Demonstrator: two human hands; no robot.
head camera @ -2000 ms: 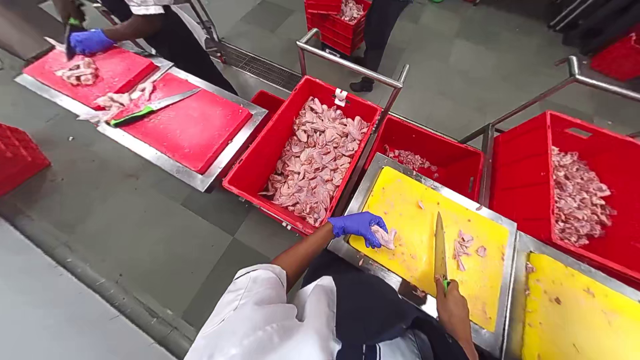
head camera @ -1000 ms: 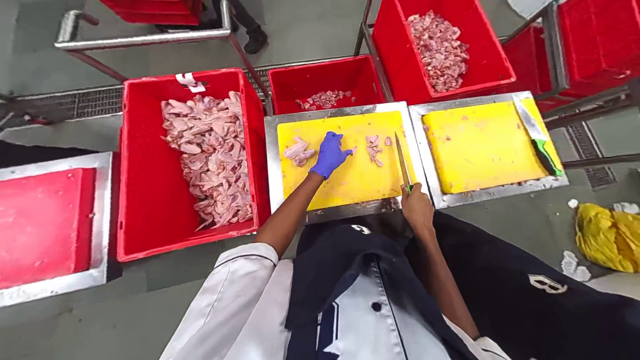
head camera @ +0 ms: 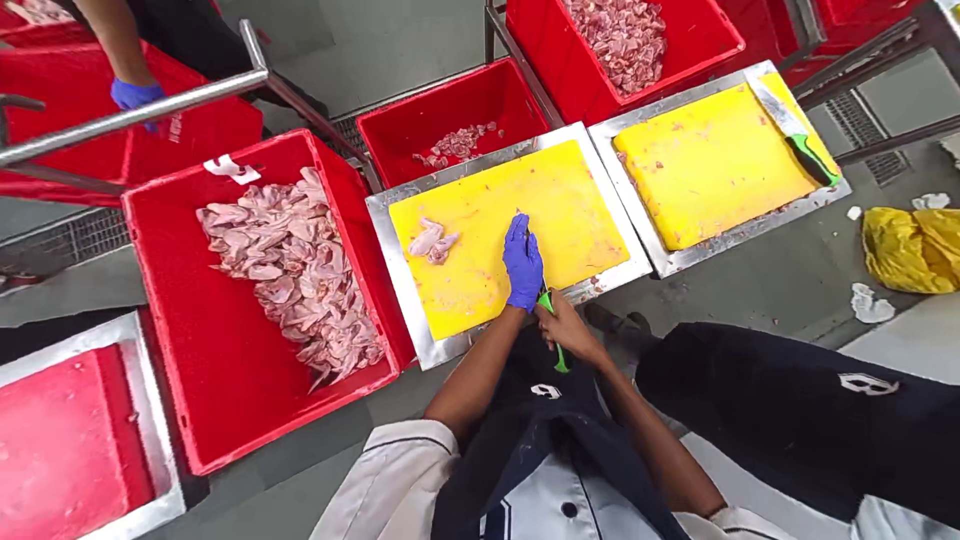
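My right hand [head camera: 568,328], bare, grips the green handle of a knife [head camera: 547,301] at the near edge of a yellow cutting board [head camera: 480,199]. My left hand [head camera: 523,262], in a blue glove, lies over the blade with its fingers pointing away from me; most of the blade is hidden under it. Whether the glove touches the blade or holds any meat cannot be told. Raw chicken wing pieces [head camera: 432,241] rest on the board's left part. Beyond the board, a small red crate [head camera: 405,131] contains small meat pieces [head camera: 459,144].
At left stands a large red crate [head camera: 187,352] of chicken wings [head camera: 289,270]. A second yellow board [head camera: 705,161] at right bears a green-handled knife [head camera: 787,127]. A metal rail [head camera: 135,116] crosses the upper left, near a co-worker's gloved hand [head camera: 137,97]. Another person's dark apron [head camera: 795,405] is at right.
My left hand has moved right, away from the wing pieces, onto the knife blade. The small meat pieces seen earlier on the board's right part are gone from there. The view has shifted.
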